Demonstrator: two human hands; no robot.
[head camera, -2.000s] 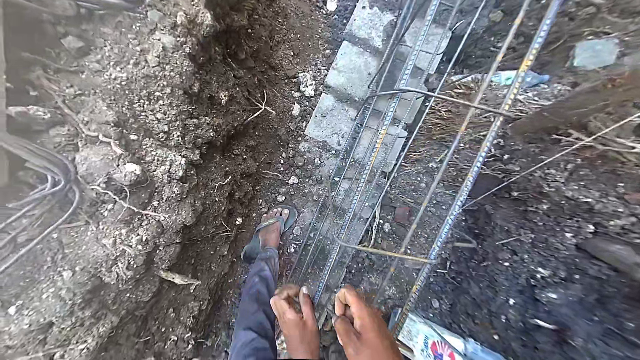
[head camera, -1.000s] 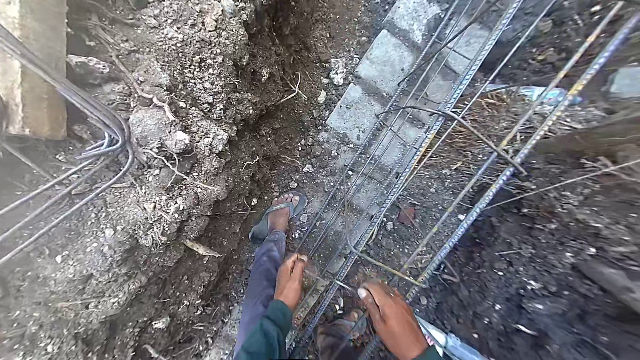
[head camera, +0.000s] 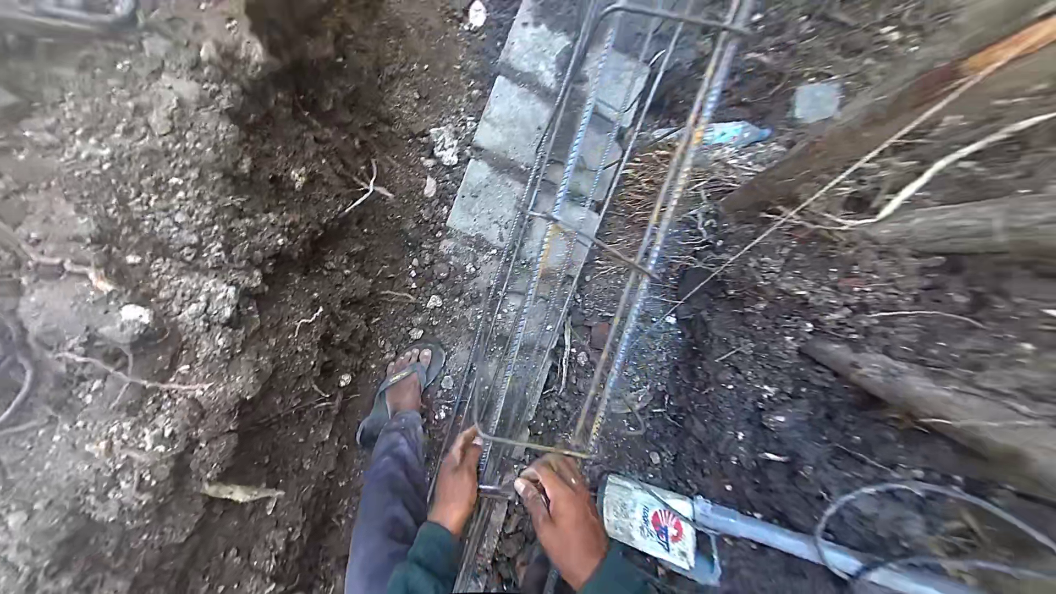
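Note:
A long cage of ribbed steel rebar (head camera: 563, 194) runs away from me over a row of concrete blocks (head camera: 513, 121), with bent steel stirrups (head camera: 598, 241) across it. My left hand (head camera: 456, 483) rests at the cage's left bars, fingers extended upward, just below a stirrup (head camera: 536, 446). My right hand (head camera: 563, 516) is curled near the cage's right side, at the same stirrup. A short dark rod or wire end shows by its thumb; what it grips is not clear. A short crossbar (head camera: 493, 490) lies between the two hands.
My sandalled foot (head camera: 404, 384) stands on the trench floor, beside an earth bank (head camera: 206, 305) at left. At right lie a printed container (head camera: 649, 521), a pale pipe (head camera: 784, 540), looped wire (head camera: 825, 520), a log (head camera: 924, 396) and a plastic bottle (head camera: 730, 134). A taut string (head camera: 792, 210) crosses there.
One second ago both hands held a thin rod or wire between them; now the left hand is flatter against the bars and the right is curled beside the stirrup. The view has shifted.

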